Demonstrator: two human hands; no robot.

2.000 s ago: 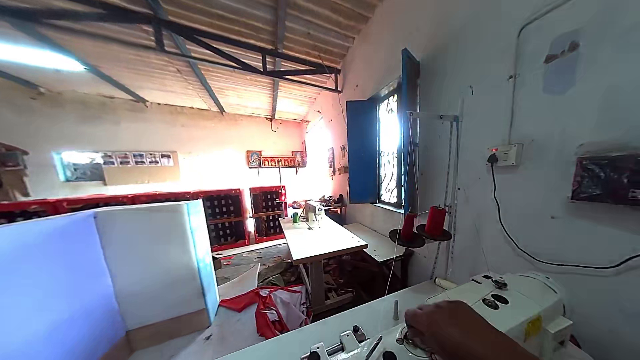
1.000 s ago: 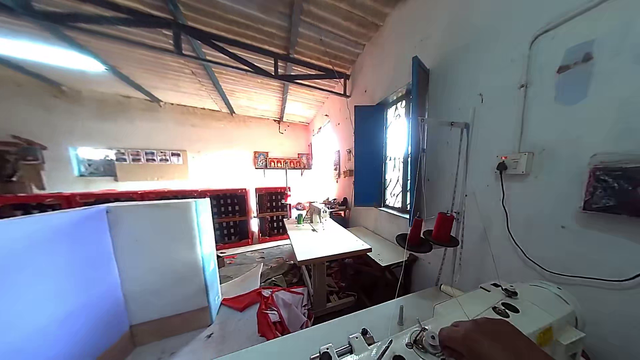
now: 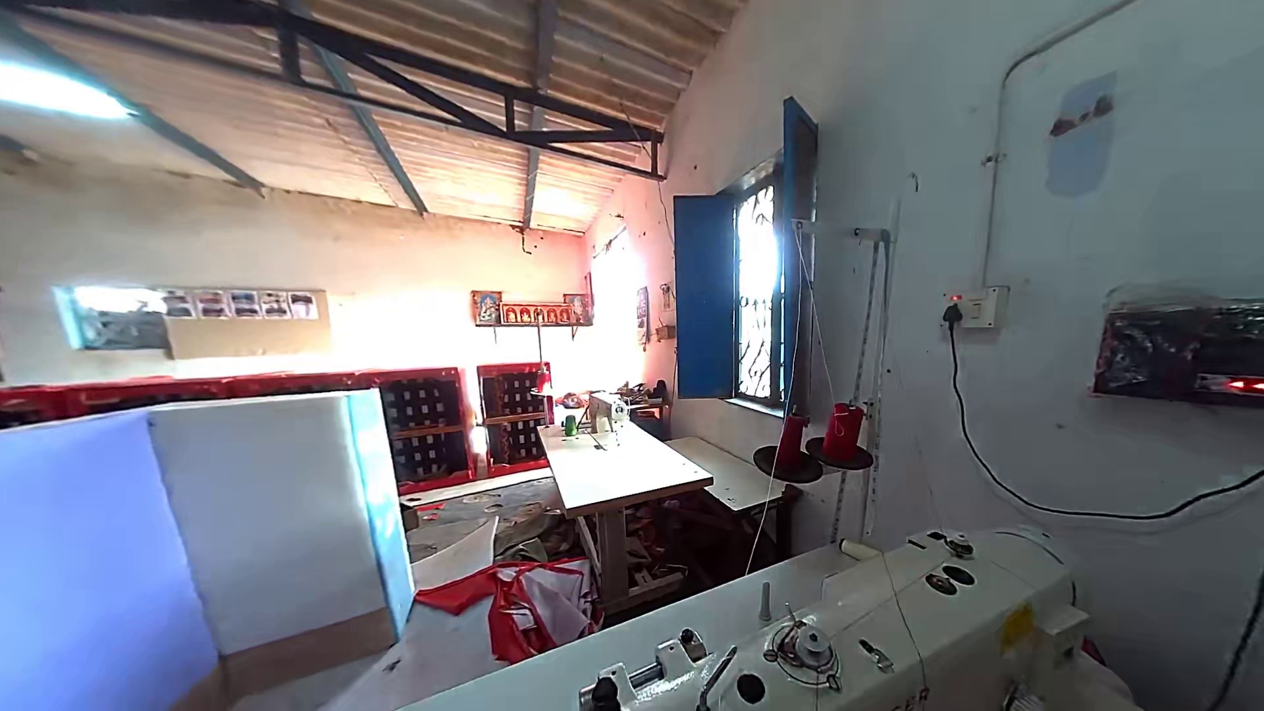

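Neither my left hand nor my right hand shows in the head view now. At the lower right stands a white sewing machine (image 3: 968,602), cut off by the bottom edge. On its top sits a round metal bobbin winder part (image 3: 813,647) with thread about it. Left of that, a metal thread guide assembly (image 3: 657,671) lies near the bottom edge. Behind the machine, a red thread cone (image 3: 842,433) and a second red thread cone (image 3: 790,444) stand on dark discs of a metal thread stand (image 3: 874,355), with threads running up and down.
A white worktable (image 3: 632,469) with another sewing machine (image 3: 604,410) stands farther back. Red and white cloth (image 3: 533,602) lies left of my machine, beside a pale partition (image 3: 267,523). A black cable (image 3: 973,444) hangs from the wall socket (image 3: 983,308) at right.
A hand that rested on the sewing machine's top in both earlier frames has left the view. The round part on the machine's top is now uncovered.
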